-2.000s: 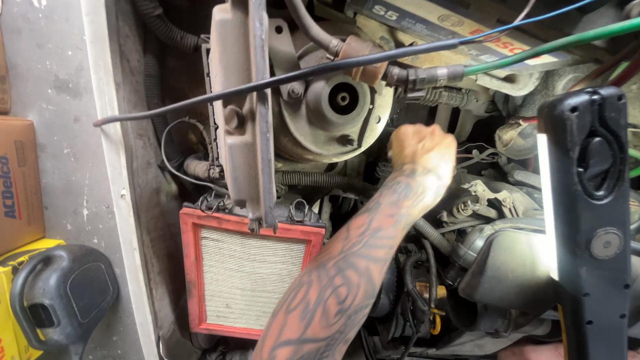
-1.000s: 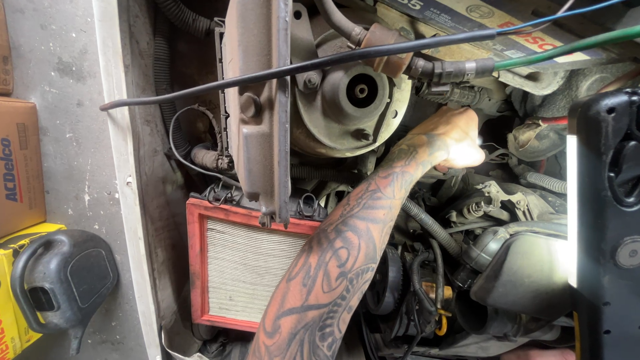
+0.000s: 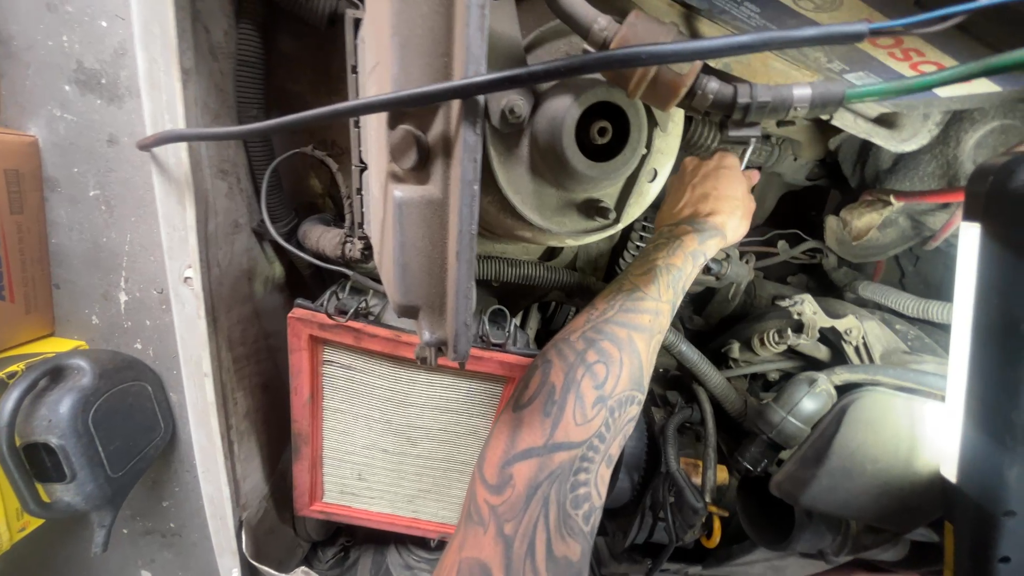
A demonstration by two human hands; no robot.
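Observation:
My tattooed left forearm crosses the engine bay from the bottom. My left hand (image 3: 712, 196) is closed beside the battery, with a thin shiny metal piece (image 3: 749, 152), probably a small tool, at its thumb and fingers. It reaches down among hoses and a corrugated conduit (image 3: 702, 134), right of the round metal strut mount (image 3: 564, 136). The far end of the piece is not clear. At the right edge stands a lit black work light (image 3: 992, 360); what holds it is hidden. My right hand cannot be made out.
A red-framed air filter (image 3: 304, 424) lies left of my forearm, below a grey plastic housing (image 3: 424, 176). A black cable (image 3: 384, 102) crosses above. A battery (image 3: 904, 48) sits at the top right. On the floor at left are a black jug (image 3: 120, 416) and a cardboard box (image 3: 24, 240).
My left hand has shifted rightward from beside the strut mount, toward the hoses near the battery. The thin metal piece now shows at its fingers. The view has shifted somewhat.

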